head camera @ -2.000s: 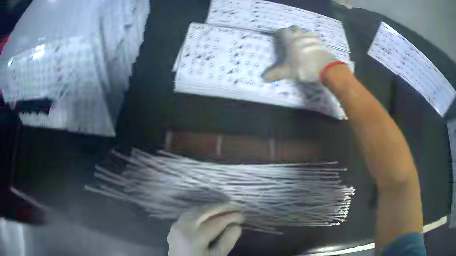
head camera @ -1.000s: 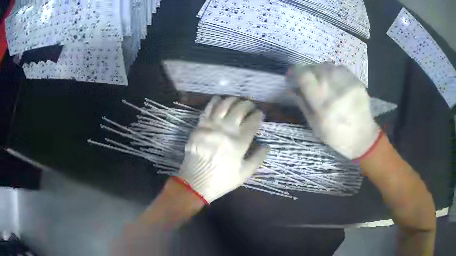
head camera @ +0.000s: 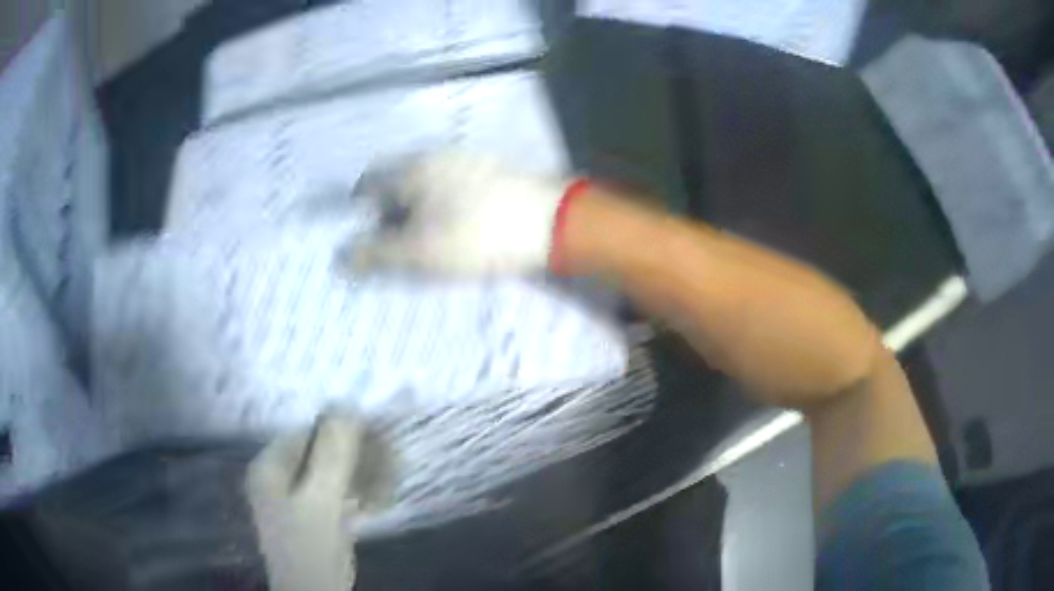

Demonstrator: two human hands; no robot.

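The picture is blurred. A wide white circuit board panel point(head camera: 428, 335) lies in front of me, over the brown block's place and part of the strip heap. Thin silvery strips point(head camera: 532, 433) show along its near right edge. My left hand point(head camera: 306, 496), in a white glove, is low at the panel's near edge; blur hides whether it grips it. My right hand point(head camera: 462, 219), white glove with red cuff, is over the far part of the boards, thumb and fingertips somewhat apart. Blur hides whether it holds anything.
White stacked boards point(head camera: 370, 52) lie at the far side. More boards stand at the left point(head camera: 41, 254), and others lie at the far right point(head camera: 740, 17). A greyish-white sheet point(head camera: 971, 156) is farther right. The bench's pale edge point(head camera: 751, 433) runs along the near right.
The view has swung to the right. A panel now covers much of the strip heap. My right hand has moved from near the strips to the far boards; my left hand is nearer the bottom edge.
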